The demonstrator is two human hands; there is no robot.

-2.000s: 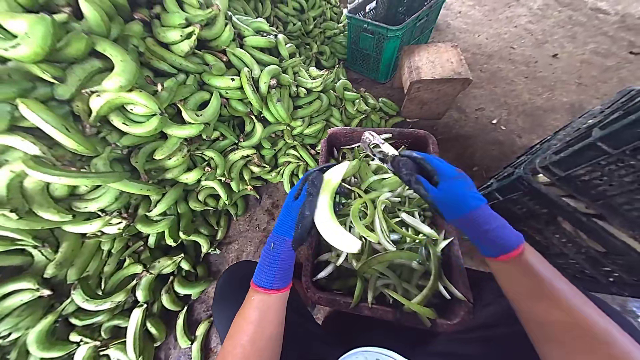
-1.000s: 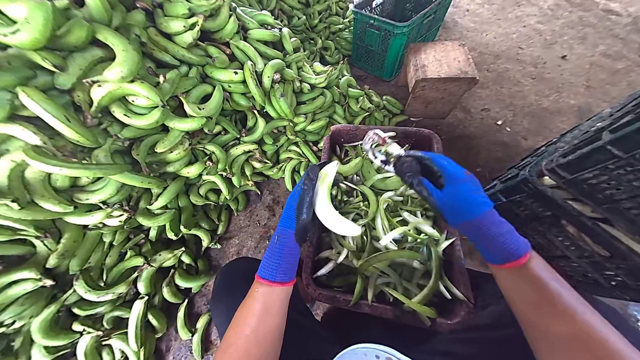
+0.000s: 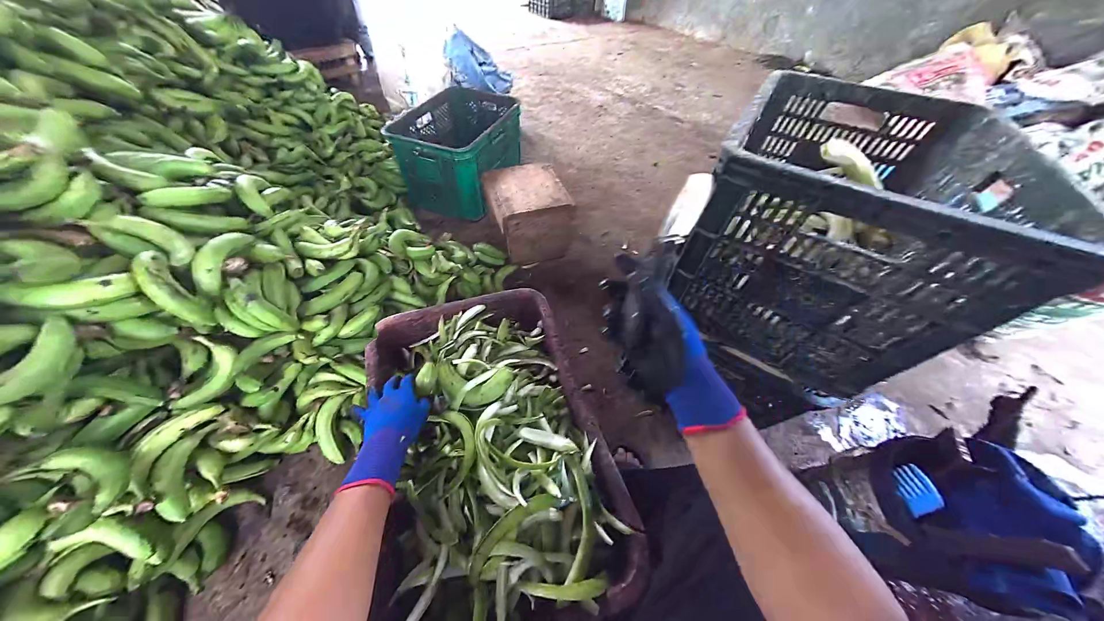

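Note:
My left hand (image 3: pixel 392 423), in a blue glove, is at the left rim of a dark red plastic bin (image 3: pixel 595 431), its fingers beside the end of a green plantain (image 3: pixel 426 379); whether it grips anything is hidden. Green and pale peels (image 3: pixel 500 457) fill the bin. Out to the right, my right hand (image 3: pixel 651 332), in a blue glove with a dark, blurred palm, is beside a black plastic crate (image 3: pixel 828 293). A long pale piece, apparently a peeled plantain (image 3: pixel 687 207), sticks up from its fingers against the crate's left corner. No metal tool shows clearly.
A large heap of green plantains (image 3: pixel 190 285) covers the left side. Beyond the bin are a green crate (image 3: pixel 453 151) and a brown block (image 3: pixel 530 211). Peeled plantains (image 3: pixel 849 164) lie in the tilted black crate. Dark blue cloth (image 3: pixel 992 517) lies lower right; sacks (image 3: pixel 949 78) lie behind.
My left hand has let go of the peeled plantain and moved to the bin's left rim. My right hand has moved from above the bin to the black crate. The view has swung up and right.

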